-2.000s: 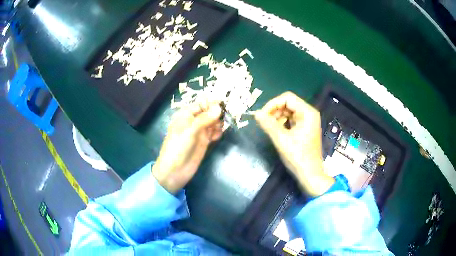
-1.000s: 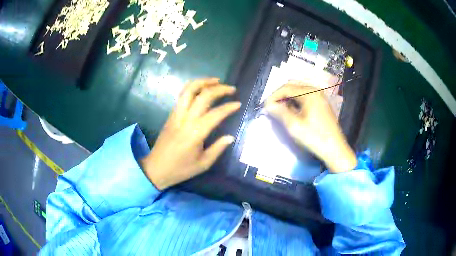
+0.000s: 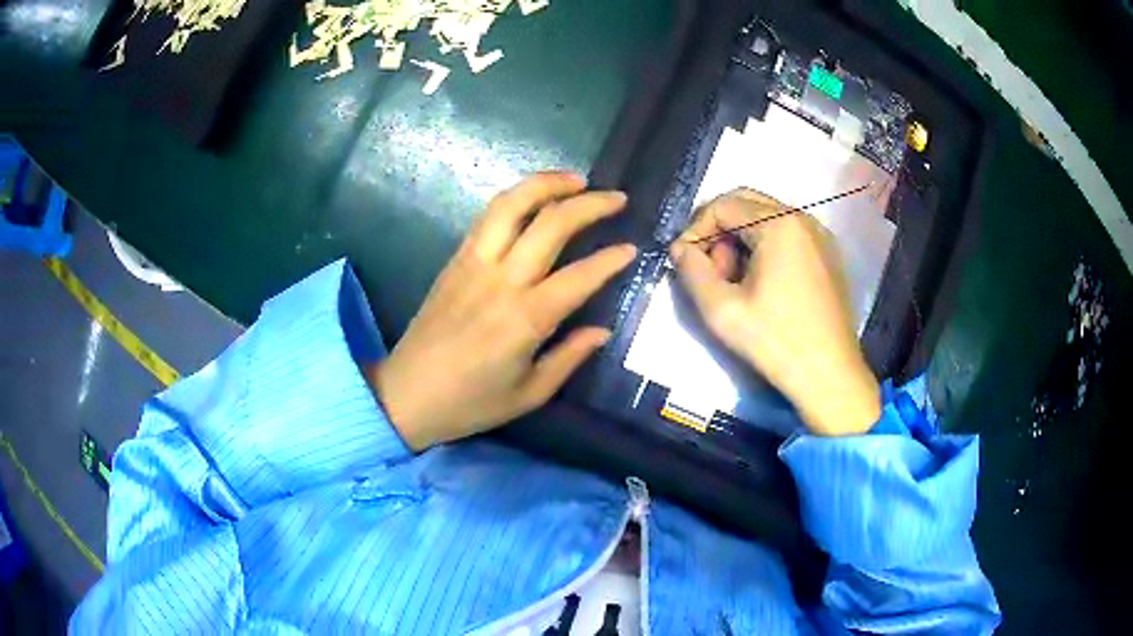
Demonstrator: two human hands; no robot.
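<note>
The open tablet [image 3: 857, 236] lies in a black foam tray [image 3: 950, 224]. A large white sheet fills its middle, and a board with a teal patch and an orange-gold spot is at its top. My right hand [image 3: 777, 292] pinches the dark antenna [image 3: 661, 247] at the tablet's left edge. Its thin dark wire [image 3: 808, 205] runs across the white sheet toward the board. My left hand [image 3: 509, 304] is empty, fingers apart, with its fingertips at the tray's left side near the antenna.
A heap of cream pieces [image 3: 398, 31] lies on the green bench at the upper left. Beside it is a second black tray [image 3: 186, 93] with cream pieces. Small dark and pale bits [image 3: 1083, 311] lie at the far right. A blue stool [image 3: 31, 205] stands on the floor at left.
Both hands have moved from the cream heap to the tablet. The right hand now holds the antenna at its left edge. The view has shifted, and the tablet appears more central than at first.
</note>
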